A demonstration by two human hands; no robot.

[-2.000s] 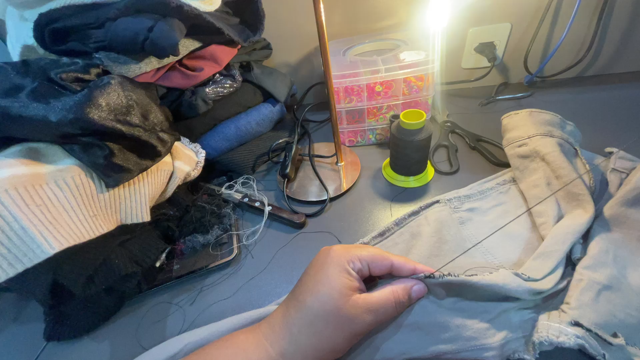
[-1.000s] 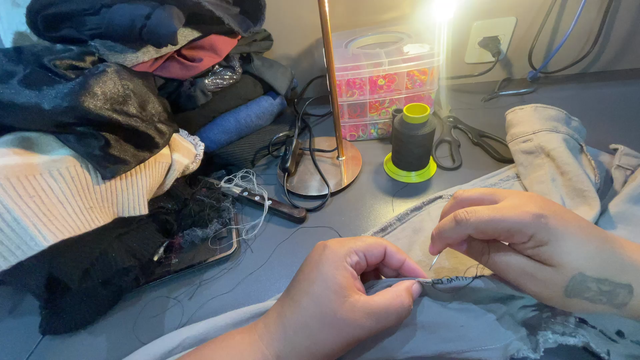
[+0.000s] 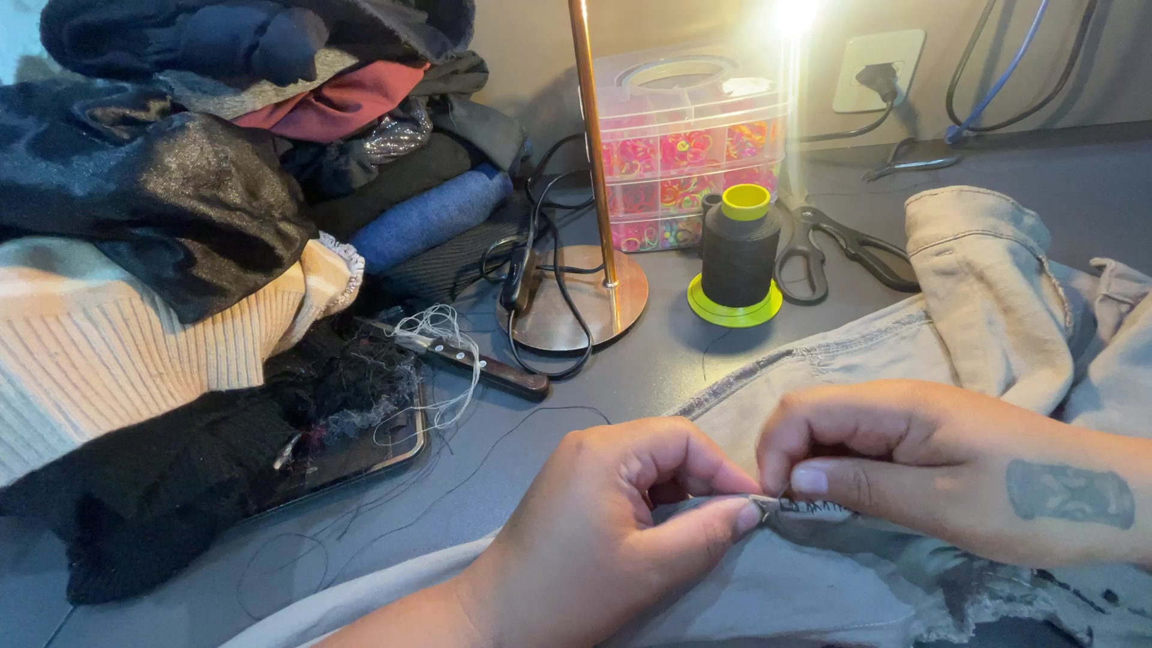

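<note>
A light grey garment (image 3: 801,585) with frayed holes and a rolled hem lies along the near right side. My left hand (image 3: 621,531) pinches a seam edge of it between thumb and forefinger. Dark hand stitches (image 3: 814,508) run along that edge. Right beside the left fingertips, my right hand (image 3: 864,459) has thumb and forefinger closed at the stitched edge; a small bit of needle or thread shows at their tips, mostly hidden. A spool of black thread (image 3: 740,256) on a yellow-green base stands behind the hands, with black-handled scissors (image 3: 850,243) to its right.
Clothes (image 3: 162,207) are heaped at the left. A wooden-handled knife (image 3: 486,367) lies among loose threads (image 3: 450,342) beside a dark tray (image 3: 360,454). A copper lamp base (image 3: 576,301) with a black cord and a clear box of coloured bands (image 3: 684,153) stand at the back, near a wall socket (image 3: 877,76).
My right hand, out of view two seconds ago while a thread was stretched to the upper right, came in with a needle and has moved down against the left fingertips. The left hand keeps its pinch.
</note>
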